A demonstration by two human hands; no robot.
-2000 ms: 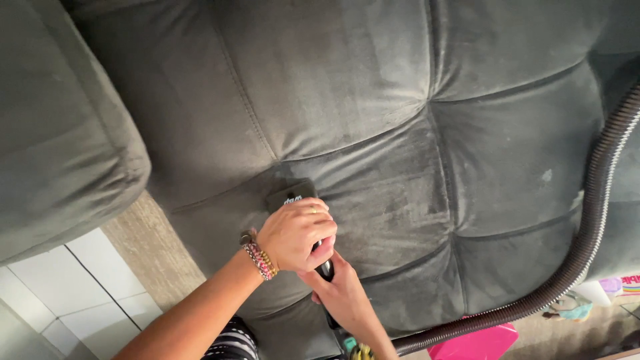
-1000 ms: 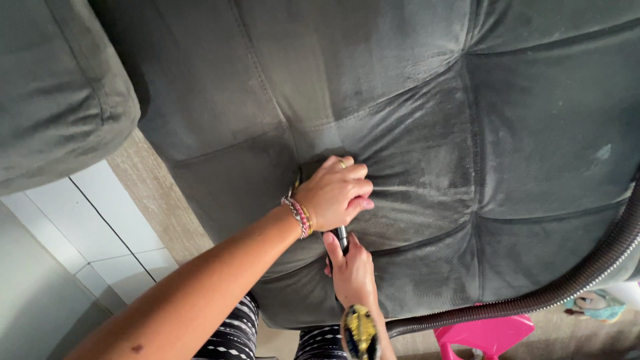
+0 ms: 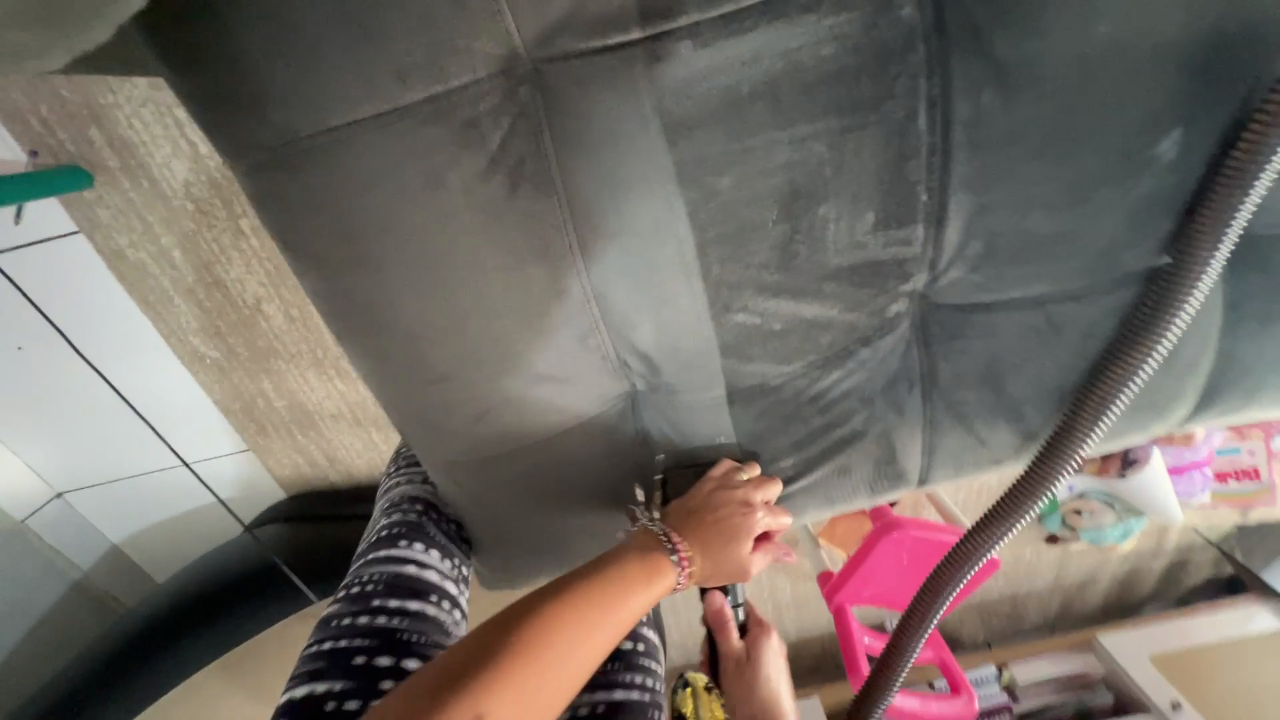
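Observation:
A grey upholstered sofa seat (image 3: 460,290) with stitched seams fills much of the view, and a lighter strip runs down it to the black head of a vacuum or upholstery cleaning tool (image 3: 690,474). My left hand (image 3: 728,520), with bracelets at the wrist, presses on that head near the seat's front edge. Just below, my right hand (image 3: 745,650) is wrapped around the tool's black handle (image 3: 712,640). Something yellow and black (image 3: 698,697) shows beside my right hand. The fingers' undersides are hidden.
A ribbed brown hose (image 3: 1090,400) curves down the right side. Under it stand a pink plastic chair (image 3: 900,560) and colourful printed items (image 3: 1095,515). At left are white tiles (image 3: 90,330), a wood-look floor strip (image 3: 230,290) and a green object (image 3: 45,184). My legs are below.
Both hands and the tool have moved down the seat to its front edge. A light strip now shows above the tool head. The view has shifted.

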